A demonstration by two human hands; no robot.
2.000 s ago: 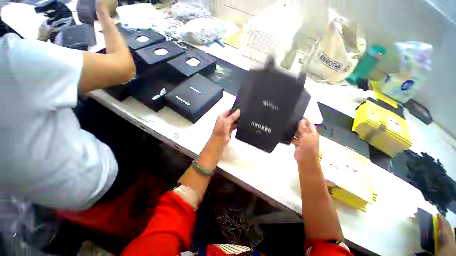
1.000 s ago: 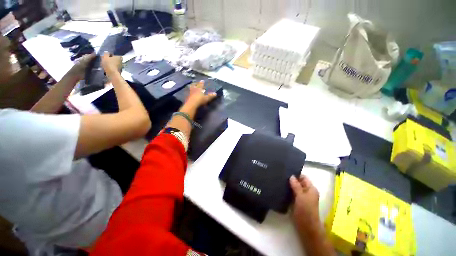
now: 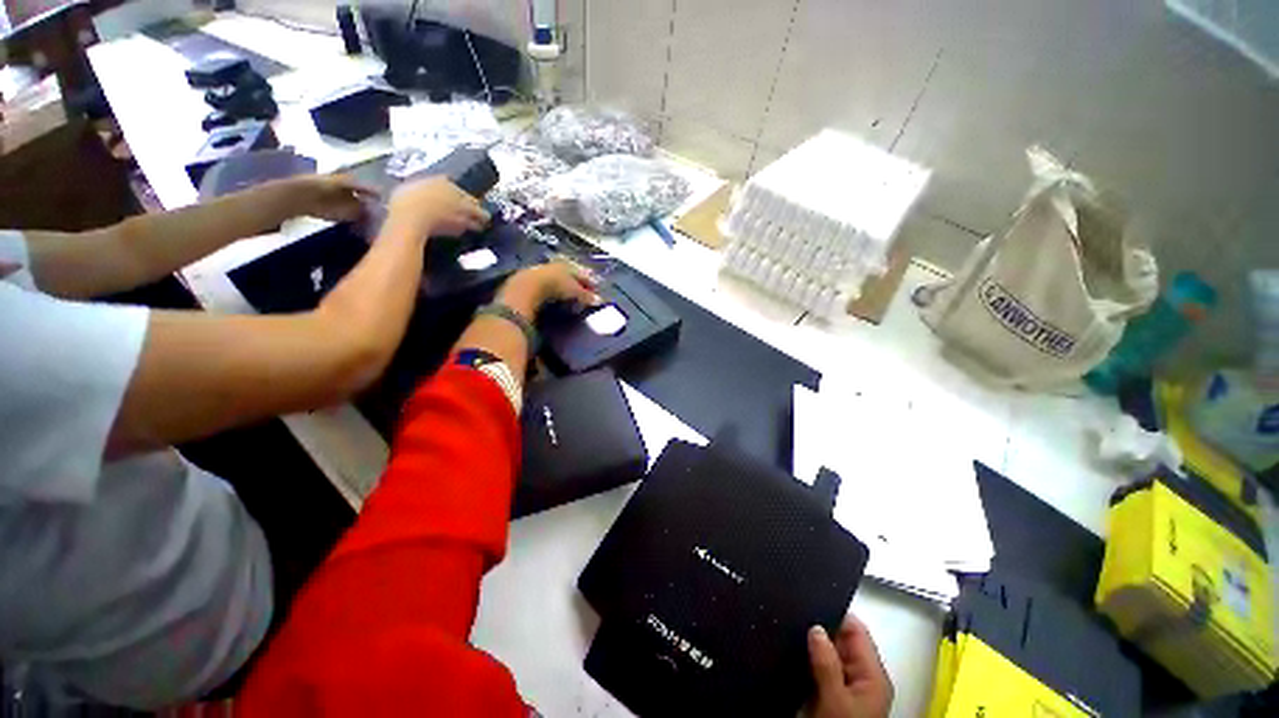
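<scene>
A flat black box blank point(image 3: 715, 582) with small white lettering lies tilted over the white table in front of me. My right hand point(image 3: 849, 673) grips its right edge, partly cut off by the lower picture edge. My left hand point(image 3: 554, 290) reaches forward and has its fingers on the rear left edge of a black insert tray point(image 3: 638, 344) with a white item in its cut-out. The fingertips' grip is partly hidden. A closed black box point(image 3: 578, 442) stands between the tray and the blank.
Another person's arms point(image 3: 337, 309) work over black trays at left. White card sheets point(image 3: 891, 491) lie behind the blank. Yellow cartons point(image 3: 989, 687) and a banded yellow bundle point(image 3: 1192, 575) are at right. White stacked trays point(image 3: 828, 218), clear bags point(image 3: 610, 190) and a tote bag point(image 3: 1045, 288) stand at back.
My left hand has left the blank and reached forward to the insert tray; my right hand still holds the blank, now lower. The view has shifted, and the neighbour's hands have moved right.
</scene>
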